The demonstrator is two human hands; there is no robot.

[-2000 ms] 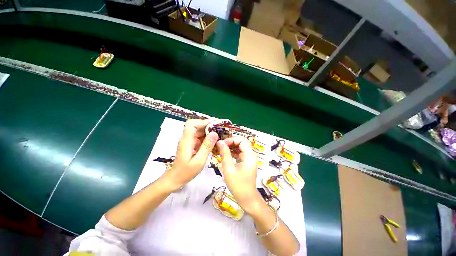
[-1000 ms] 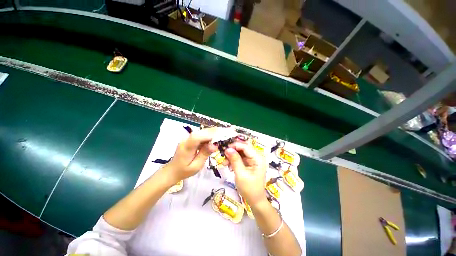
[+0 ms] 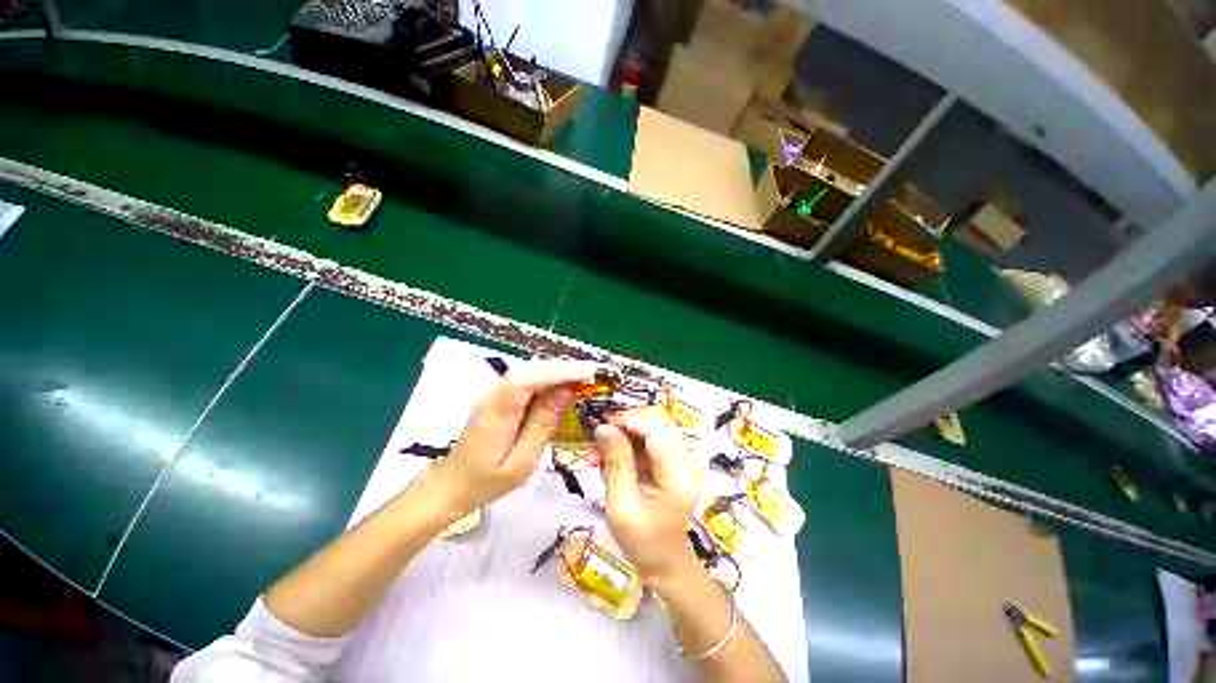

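Observation:
My left hand (image 3: 504,434) and my right hand (image 3: 648,483) meet over the upper part of the white sheet (image 3: 467,624). My left hand holds a unit (image 3: 576,422) with yellow inside. My right fingertips pinch a small dark part (image 3: 603,408) with thin wires at the unit's edge. The fingers hide much of both. An oval cream unit with a yellow block (image 3: 599,574) lies on the sheet below my hands, a black tab sticking out at its left. Several similar units (image 3: 755,435) lie to the right, with dark wires.
Yellow-handled pliers (image 3: 1030,638) lie on a cardboard pad (image 3: 971,567) at the right. The green belt (image 3: 440,254) beyond the worn metal edge (image 3: 400,299) carries a unit (image 3: 355,204) at the left. A grey post (image 3: 1014,334) slants across the right. Parts boxes (image 3: 523,102) stand opposite.
The unit on the belt has moved right. My hands have come slightly lower, and the held unit has turned so its yellow inside shows. The view has shifted slightly.

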